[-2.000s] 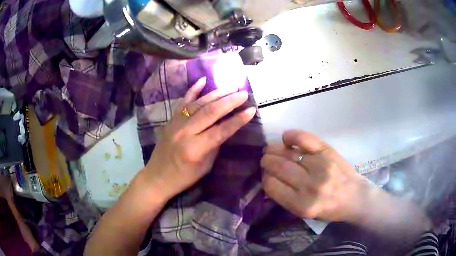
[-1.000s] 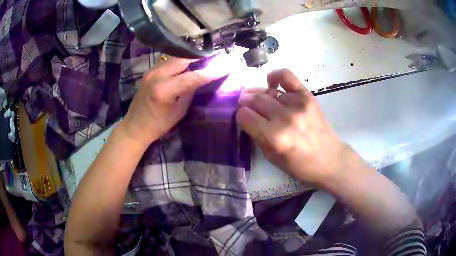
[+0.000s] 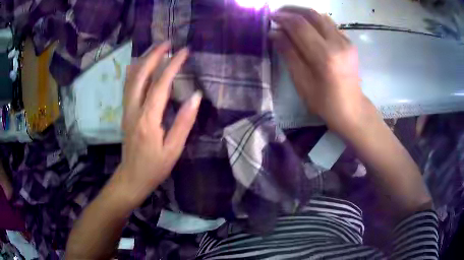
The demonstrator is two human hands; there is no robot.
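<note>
A plaid fabric piece (image 3: 229, 76) in purple, white and dark checks runs from the bright lamp glow at the top edge down over the bed's front edge towards the lap. My left hand (image 3: 155, 114) is spread over the fabric's left side, fingers apart, thumb near the cloth, slightly blurred. My right hand (image 3: 320, 61) is at the fabric's right edge just below the glow, fingers bent down; its fingertips are blurred, so whether they pinch the edge is unclear. The needle area is out of the picture.
The white machine bed (image 3: 407, 71) extends right. A yellow-brown board (image 3: 38, 86) lies left of the bed. Plaid pieces (image 3: 46, 188) are heaped at left and below. A white slip (image 3: 327, 150) lies by my right forearm, another (image 3: 189, 222) near the lap. A person's arm shows at far left.
The view has tipped down, so the machine head and scissors are out of the picture. My left hand has left the needle area and opened lower on the fabric. My right hand stays near the edge.
</note>
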